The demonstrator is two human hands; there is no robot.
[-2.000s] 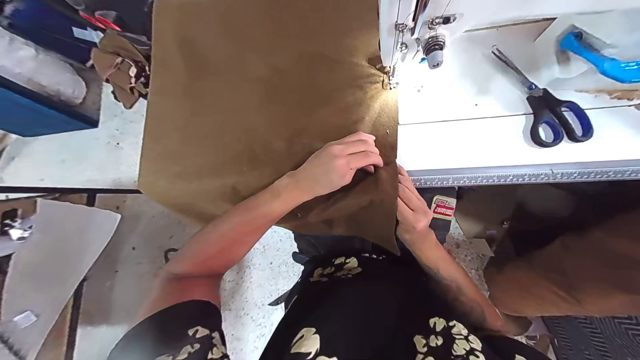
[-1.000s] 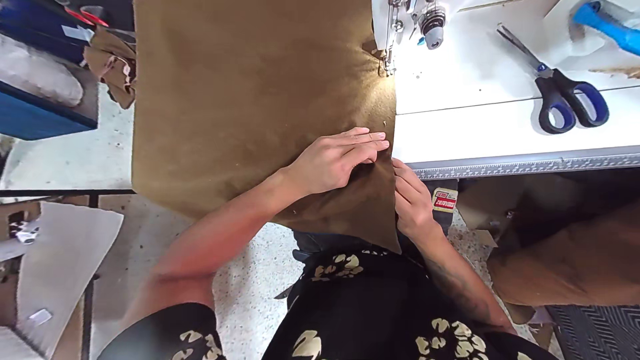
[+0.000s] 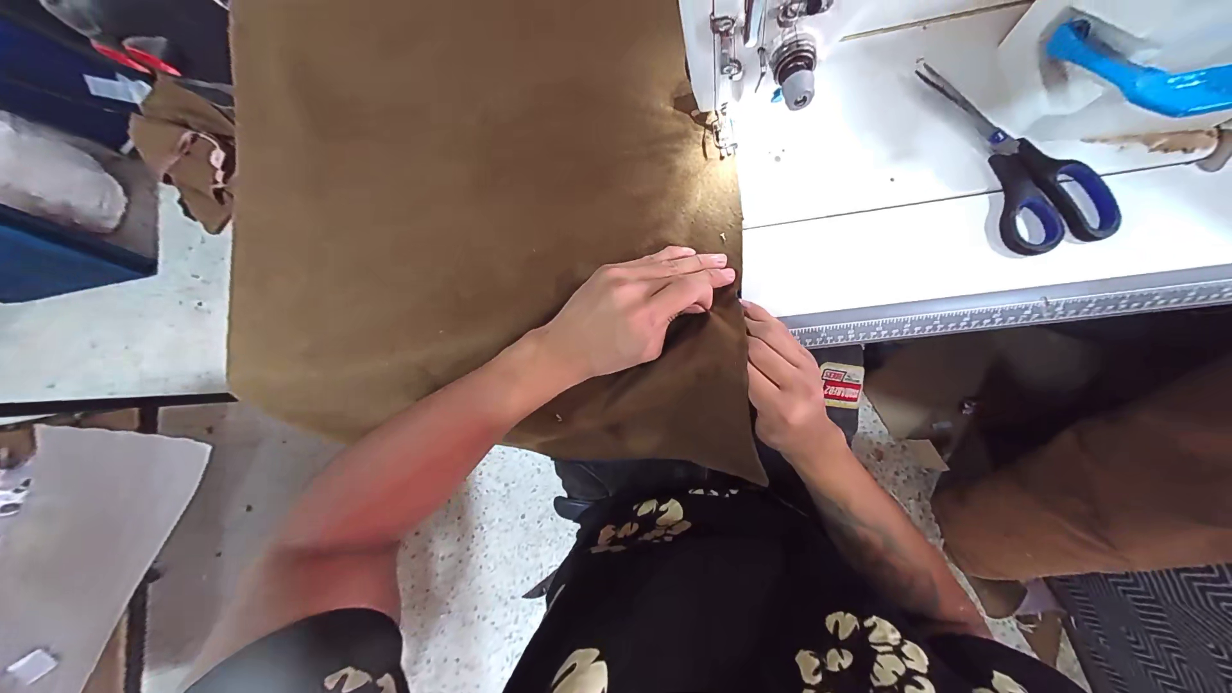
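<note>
A large piece of brown fabric point(image 3: 462, 192) lies over the sewing table and hangs past its front edge. Its right edge runs under the presser foot point(image 3: 720, 135) of a sewing machine point(image 3: 760, 48), where a light shines. My left hand point(image 3: 640, 308) lies on the fabric near that edge, fingers bent together and pinching a fold; the thumb is mostly hidden. Just right of it, my right hand point(image 3: 784, 380) grips the fabric's edge below the table's front, its fingertips partly out of sight. The fabric's lower corner hangs over my lap.
Scissors with black and blue handles point(image 3: 1044, 197) lie on the white table at right, near a blue tool handle point(image 3: 1145, 77). A ruler strip point(image 3: 1011, 308) follows the table's edge. Crumpled brown fabric point(image 3: 188, 144) and a blue bin point(image 3: 67, 250) are at left. More brown cloth point(image 3: 1097, 481) hangs lower right.
</note>
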